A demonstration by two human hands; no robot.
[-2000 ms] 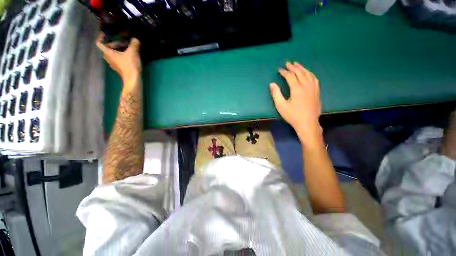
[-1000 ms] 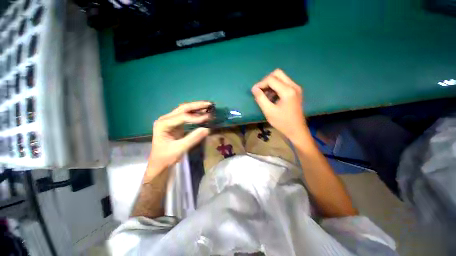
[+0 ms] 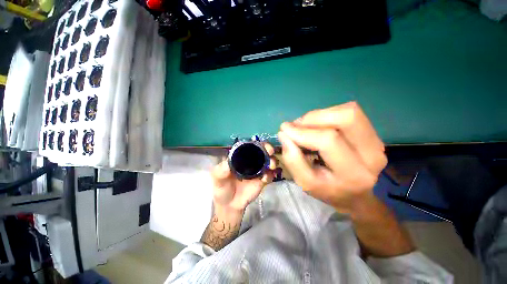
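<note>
A round watch case (image 3: 248,160) with a dark face, a metallic rim and small prongs at its upper edge is in my left hand (image 3: 236,186), face up, just off the bench's front edge. My left fingers hold it around its sides. My right hand (image 3: 333,150) is raised to the right of the case, not touching it, with thumb and forefinger pinched together. Whether something thin is between these fingertips, I cannot tell.
The black clamping fixture (image 3: 289,47) with a white label stands on the green mat (image 3: 333,83). A red grip (image 3: 154,4) shows at its left. Stacked white foam trays (image 3: 119,94) with rows of dark round parts are at left. A grey sleeve (image 3: 492,227) shows at far right.
My left hand has come from the fixture to the bench edge, and the watch case now shows clearly in it. My right hand has moved nearer the camera and pinches beside the case.
</note>
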